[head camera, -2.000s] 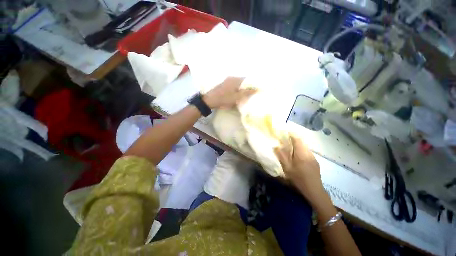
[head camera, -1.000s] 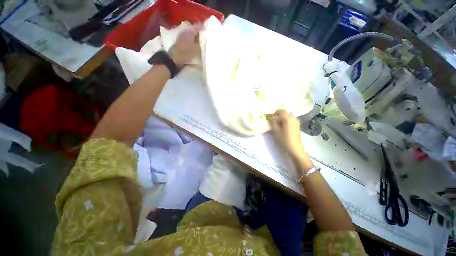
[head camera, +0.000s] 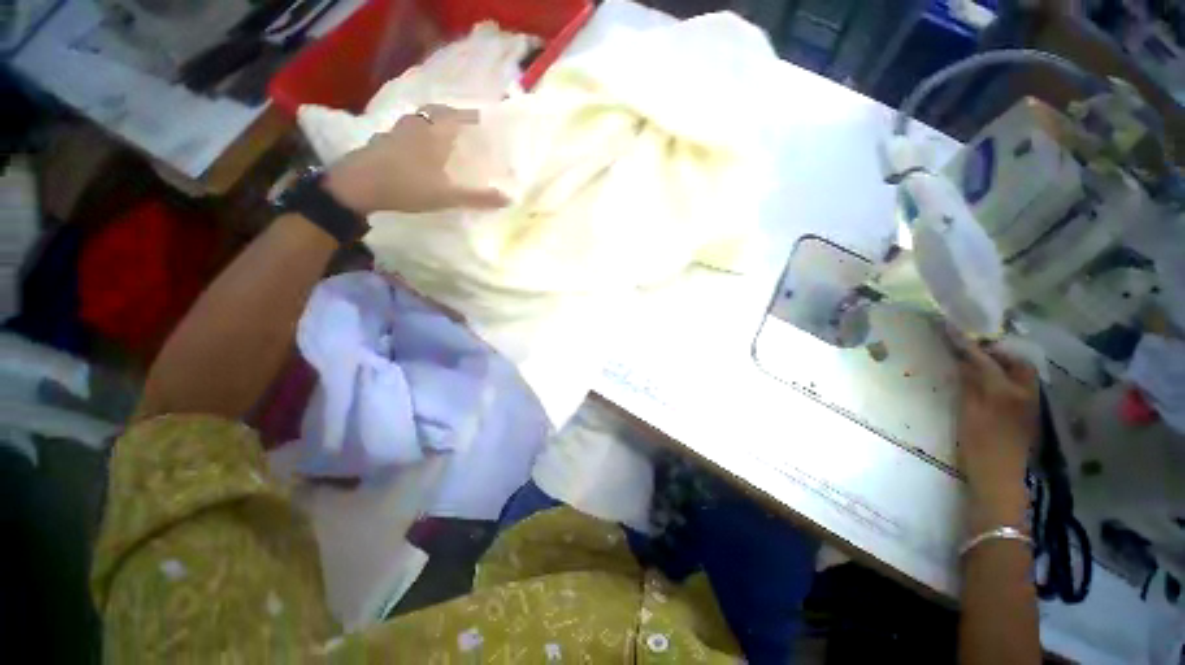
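Observation:
The cream fabric (head camera: 611, 169) lies spread and wrinkled over the left of the white table, up to the red bin. My left hand (head camera: 413, 163) rests on its left part, thumb and fingers apart. My right hand (head camera: 998, 409) is away from the fabric, over the right end of the machine bed, with its fingertips beside the machine lamp (head camera: 953, 250). Whether it holds something is hidden. The black fabric shears (head camera: 1063, 546) lie just right of my right wrist, partly covered. The needle plate area (head camera: 819, 292) shows left of the lamp, with no fabric on it.
The red bin (head camera: 565, 29) stands at the back left, partly under pale cloth. The sewing machine head (head camera: 1020, 163) is at the right. White-lilac cloth (head camera: 487, 422) hangs below the table's front edge. A side table (head camera: 143, 111) is at far left.
The cream fabric has shifted left and spread out, uncovering the machine bed. My right hand has let go of it and moved right. My left hand has moved left and down a little.

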